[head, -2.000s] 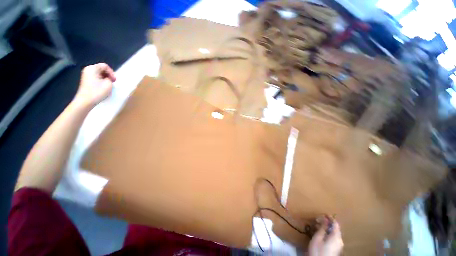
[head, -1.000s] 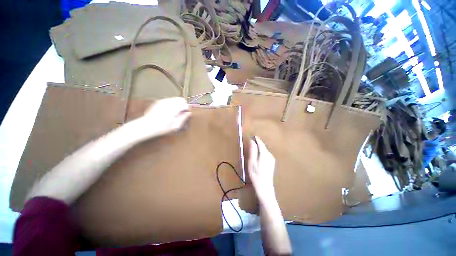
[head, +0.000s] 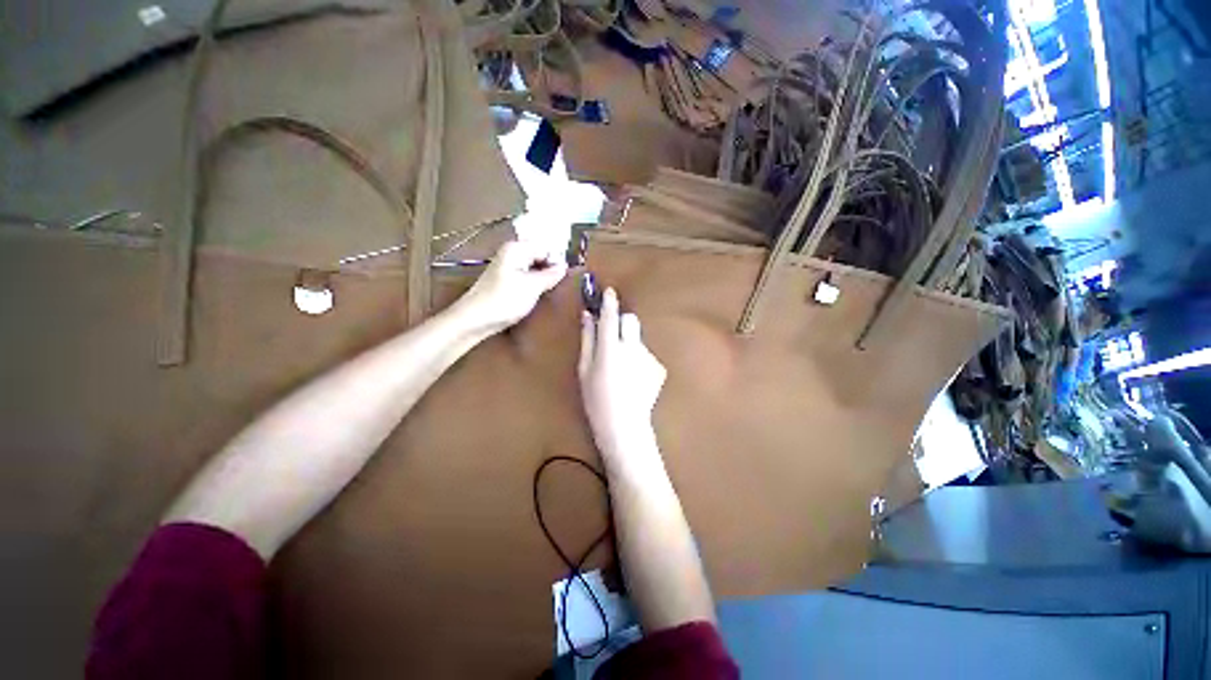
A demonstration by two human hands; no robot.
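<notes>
A tan bag body panel [head: 438, 438] lies in front of me, with its handle [head: 422, 173] and a tab with a white square [head: 314, 295] at its top edge. My left hand [head: 515, 284] pinches the panel's top edge near its right corner. My right hand [head: 619, 359] is just right of it, closed around small dark thread snips [head: 591, 284] whose tip points up toward that corner. A thin black cord [head: 538, 498] loops below my right hand over the panel.
Stacked panels [head: 784, 412] lie at right, with upright handles. A paler panel pile [head: 306, 133] lies at the far left. Bundled straps [head: 1036, 345] are heaped at the far right. Dark tags [head: 543, 146] lie at the far side. A blue-grey surface [head: 983, 638] is at lower right.
My left hand has moved right along the top edge to the panel's corner. My right hand has moved up and left beside it. The view has shifted closer to the panel.
</notes>
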